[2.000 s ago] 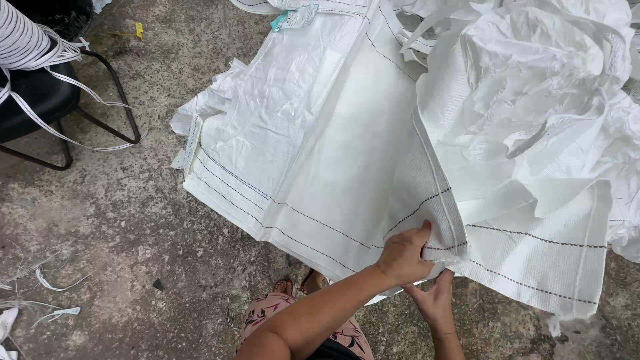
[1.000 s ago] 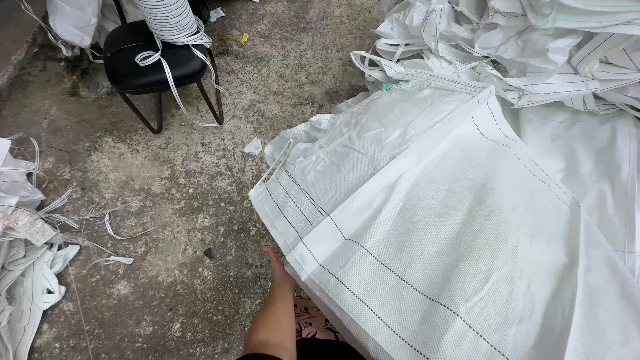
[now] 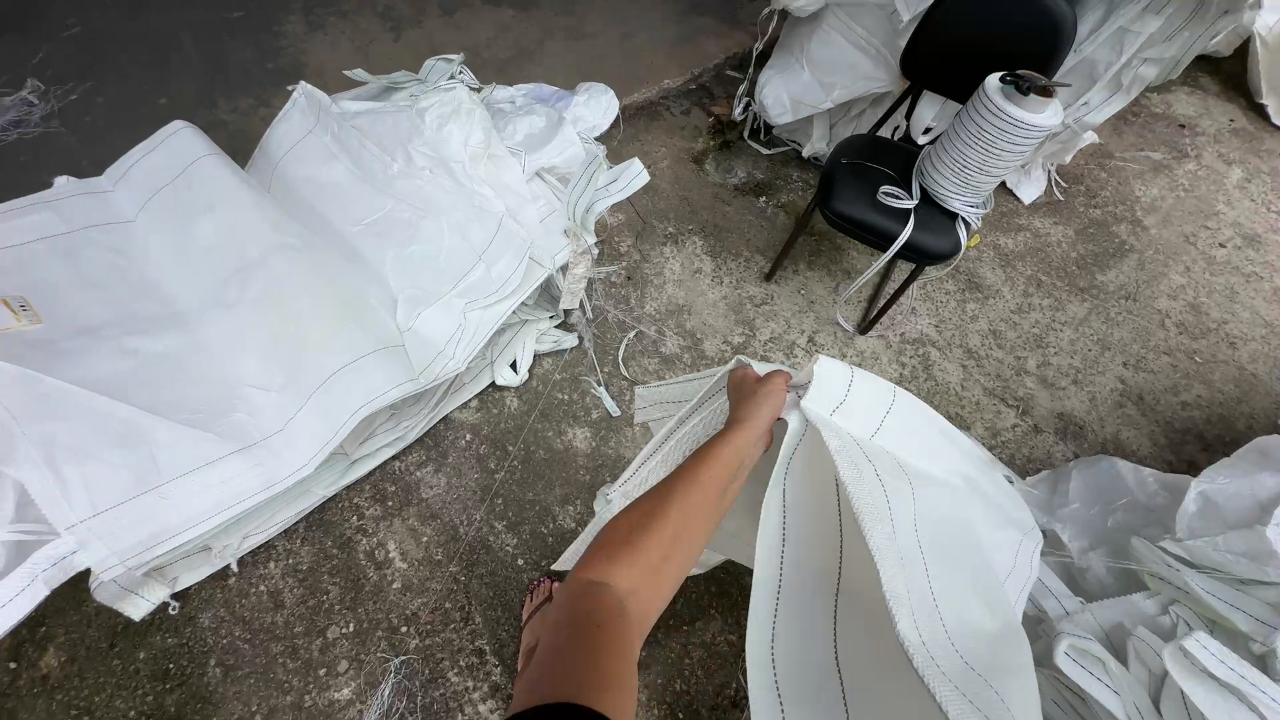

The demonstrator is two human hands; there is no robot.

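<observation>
My left hand (image 3: 757,405) reaches up from the bottom middle and is closed on the gathered edge of a white woven plastic sack (image 3: 930,500) with dark stitched lines. The fabric hangs in folds to the right of my forearm, down past the bottom edge of the view. A smaller part of the sack, with a dotted seam, spreads to the left of and behind my forearm. My fingertips are partly hidden in the folds. My right hand is not in view.
A stack of flattened white sacks (image 3: 300,300) lies on the concrete at left. A black chair (image 3: 870,205) at upper right holds a large spool of white cord (image 3: 990,150), its loose strand hanging down. More crumpled white sacks (image 3: 1150,600) lie at lower right.
The view has swung left, bringing the sack stack in. My left hand, low at the sack's edge a second ago, now grips a bunched edge. My right hand, seen two seconds ago, has left view.
</observation>
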